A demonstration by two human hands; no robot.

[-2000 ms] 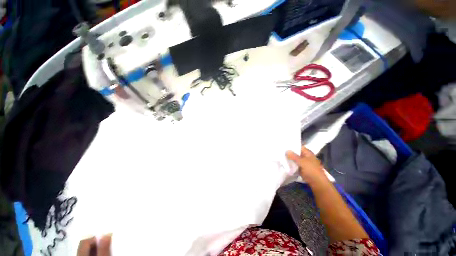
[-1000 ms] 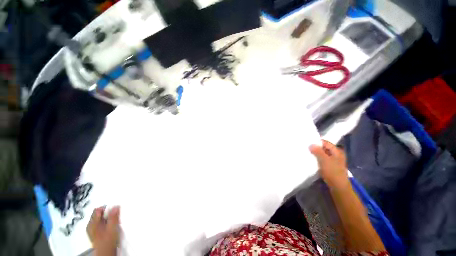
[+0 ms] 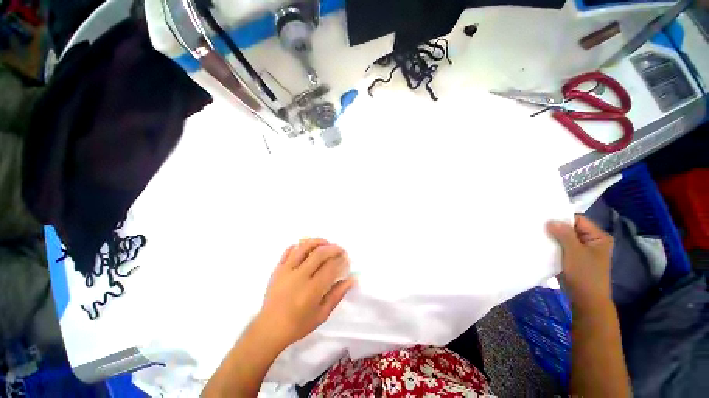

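Observation:
A large white fabric piece (image 3: 404, 210) lies over the table and drapes over the front edge towards the lap. Its far edge is at the presser foot area (image 3: 315, 116) of the sewing machine. My left hand (image 3: 307, 288) rests on the fabric near the front, fingers bent; whether it pinches cloth is not clear. My right hand (image 3: 583, 253) grips the fabric's right edge between thumb and fingers. A small blue piece (image 3: 347, 99) sits beside the needle area.
Red-handled scissors (image 3: 595, 113) lie on the table at the right. Black fabric (image 3: 109, 132) with curly threads lies at the left. A black strip (image 3: 435, 19) with loose threads hangs behind the needle. A ruler strip (image 3: 622, 155) runs along the right edge. Blue crates (image 3: 649, 206) hold grey garments (image 3: 672, 326).
My left hand has moved from the lower left to the middle front of the fabric. My right hand still holds the right edge, now further right in view. The machine appears closer.

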